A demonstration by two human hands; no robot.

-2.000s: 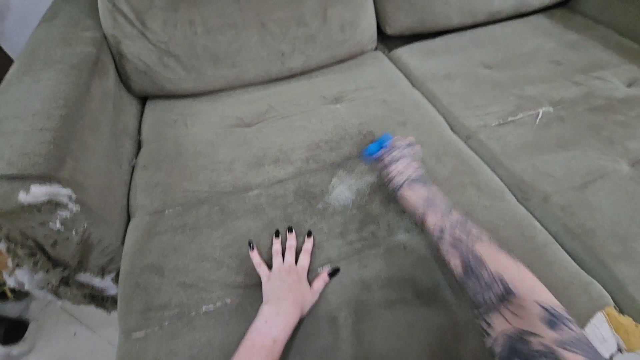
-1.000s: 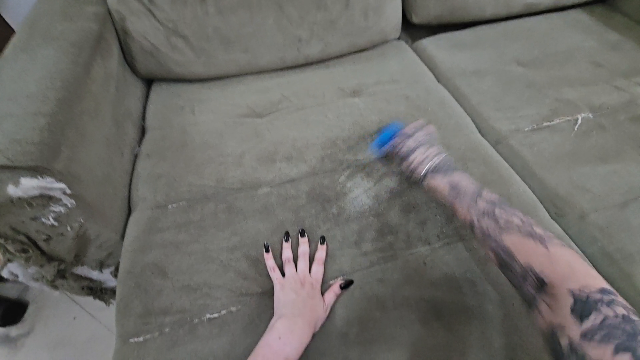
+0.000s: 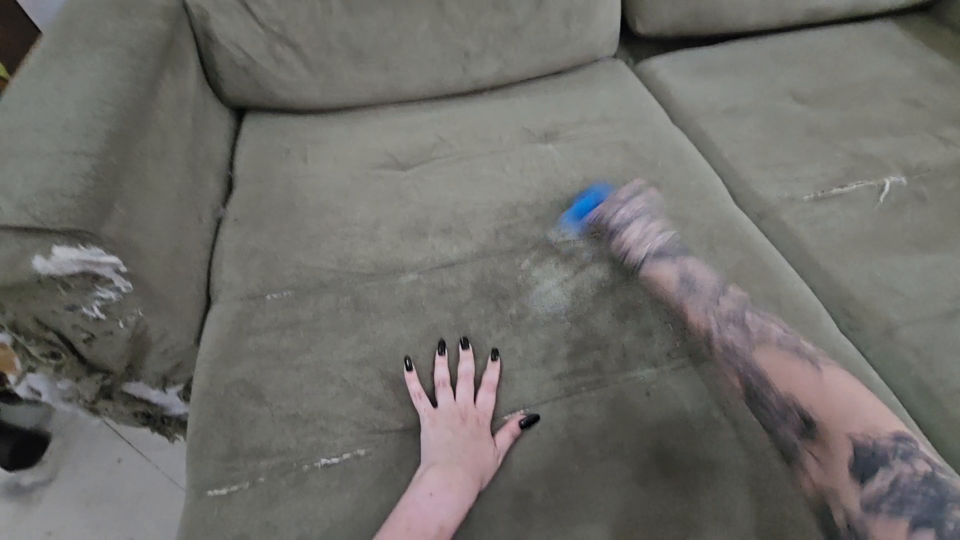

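Observation:
My left hand point(image 3: 459, 427) lies flat on the green fabric seat cushion point(image 3: 337, 225) of a sofa, palm down with fingers spread and nothing in it. My right hand point(image 3: 634, 221), blurred by motion, grips a blue object point(image 3: 586, 208), perhaps a brush or scrubber, against the cushion farther back and to the right. Its underside is hidden. A pale, whitish patch point(image 3: 551, 289) shows on the fabric between the two hands, with darker, damp-looking fabric around it.
The sofa's left armrest point(image 3: 97, 135) is torn at its front, with white stuffing point(image 3: 82, 262) showing. Back cushions point(image 3: 412, 45) stand behind the seat. The right seat cushion point(image 3: 840, 135) has a frayed tear. Pale floor tiles point(image 3: 97, 480) and a dark object point(image 3: 22, 442) appear at lower left.
My right hand has shifted about over the cushion around the pale patch, still holding the blue object. My left hand stays flat on the cushion. The view has moved slightly.

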